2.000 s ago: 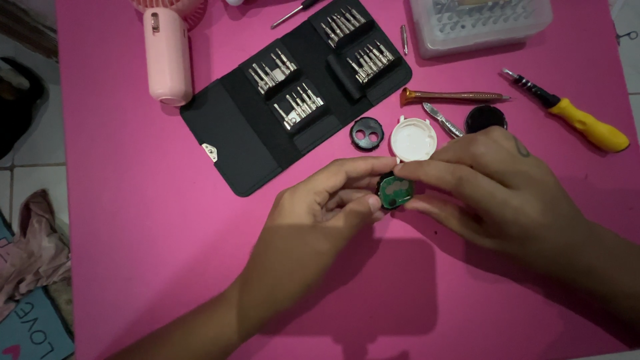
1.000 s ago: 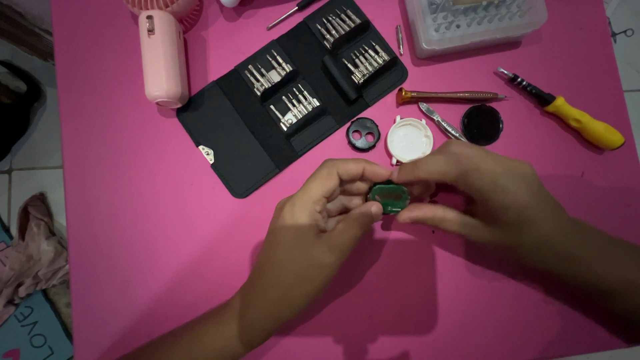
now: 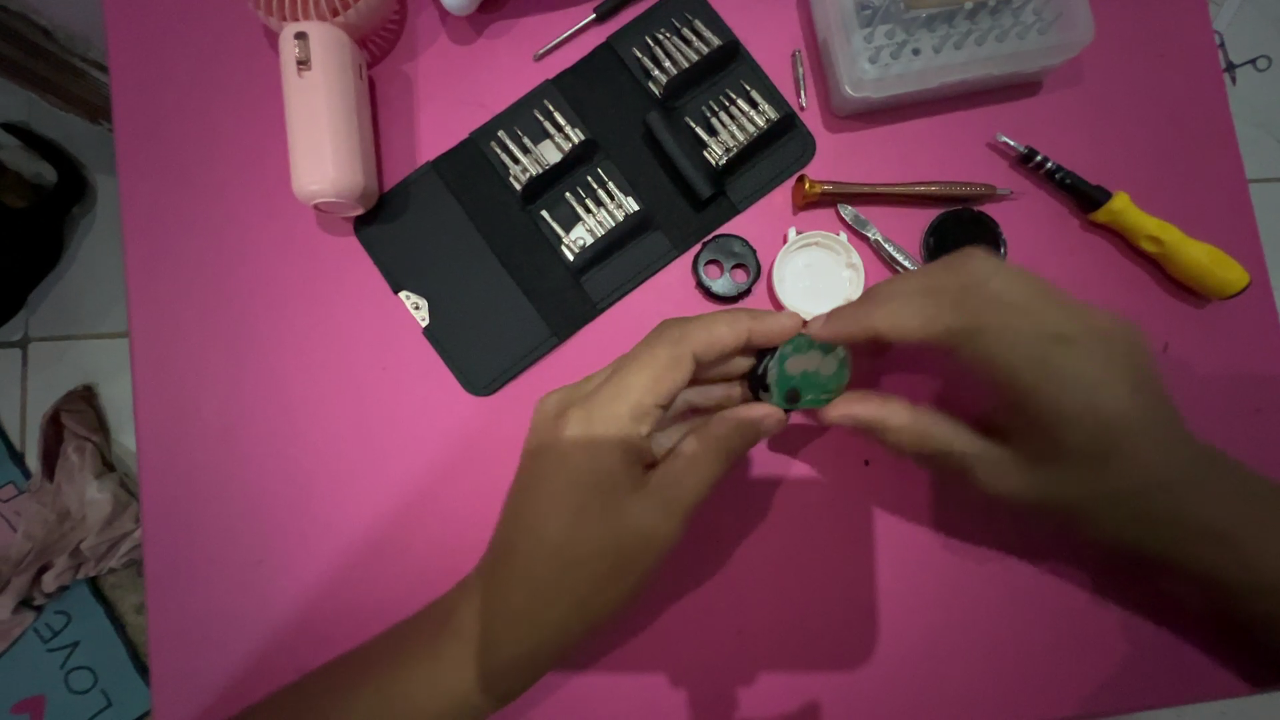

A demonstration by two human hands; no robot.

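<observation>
Between both hands is a small round green circuit board [image 3: 812, 375] with a black part at its left edge. My left hand [image 3: 640, 430] grips it from the left, thumb below and fingers above and behind. My right hand [image 3: 1000, 380] pinches its right side between thumb and index finger. Just above the fingers lies a white round plastic case [image 3: 818, 272], and left of it a black disc with two holes [image 3: 727, 267]. A metal spudger-like tool [image 3: 878, 238] and a black round cap [image 3: 963, 232] lie beyond my right hand, which partly covers them.
An open black bit wallet [image 3: 470, 270] lies upper left, beside a pink handheld fan [image 3: 330, 120]. A copper-coloured screwdriver [image 3: 905, 190], a yellow-handled screwdriver [image 3: 1165, 235] and a clear plastic bit box [image 3: 950, 60] lie on the pink table [image 3: 350, 560].
The green board, held in both hands, has tilted, and its face shows more fully than one second ago. The tools on the table have stayed in place.
</observation>
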